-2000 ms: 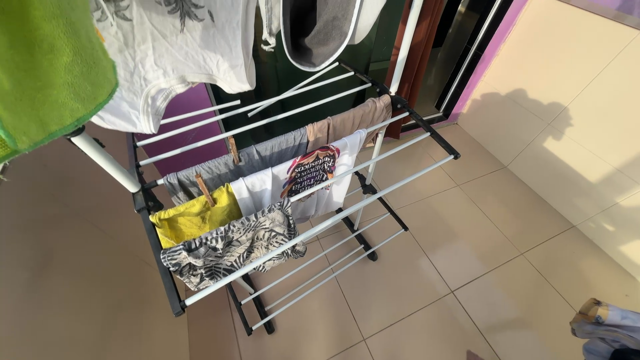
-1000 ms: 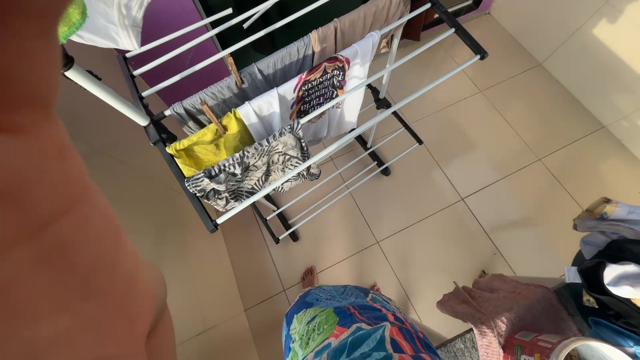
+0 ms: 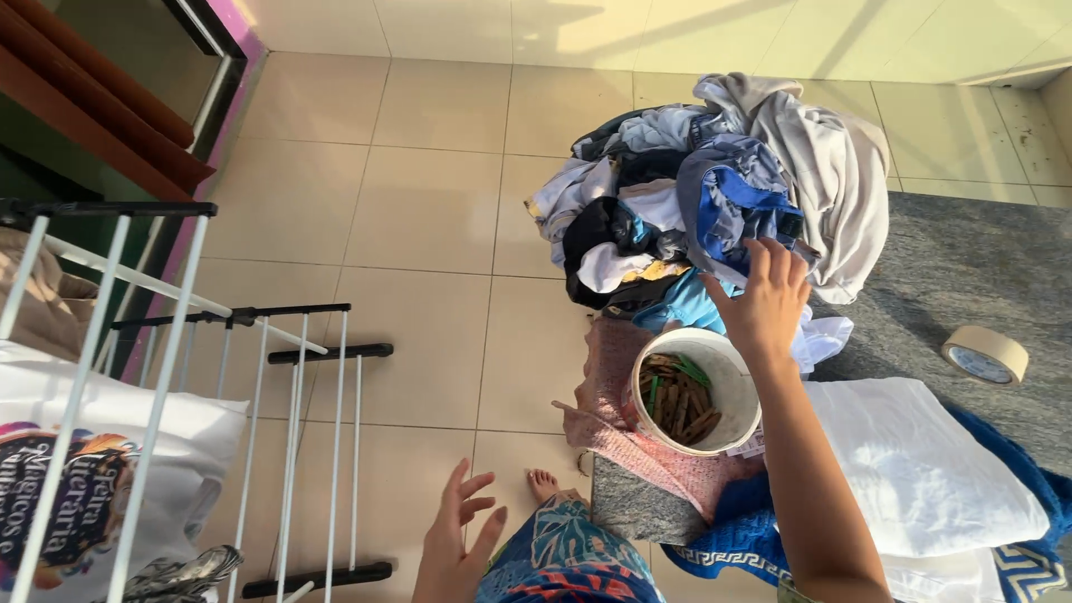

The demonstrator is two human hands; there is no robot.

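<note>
My right hand is over the near side of a heap of mixed laundry, its fingertips at a blue and grey garment; whether they touch it I cannot tell. The hand is spread and grips nothing visible. Below it stands a white bucket with wooden clothespins and some green ones inside. My left hand hangs over the floor at the bottom centre, fingers apart and holding nothing. Left of it is a white and black drying rack, with a printed white T-shirt on it.
A grey stone slab carries a roll of masking tape, folded white cloth and a blue towel. A pink knitted cloth lies under the bucket. A beige cloth drapes over the heap. My bare foot is on the tiles.
The view has swung right, from the rack to the laundry heap and bucket. Both hands now show fully, the right one at the heap; a second ago only a blurred arm or hand filled the left edge.
</note>
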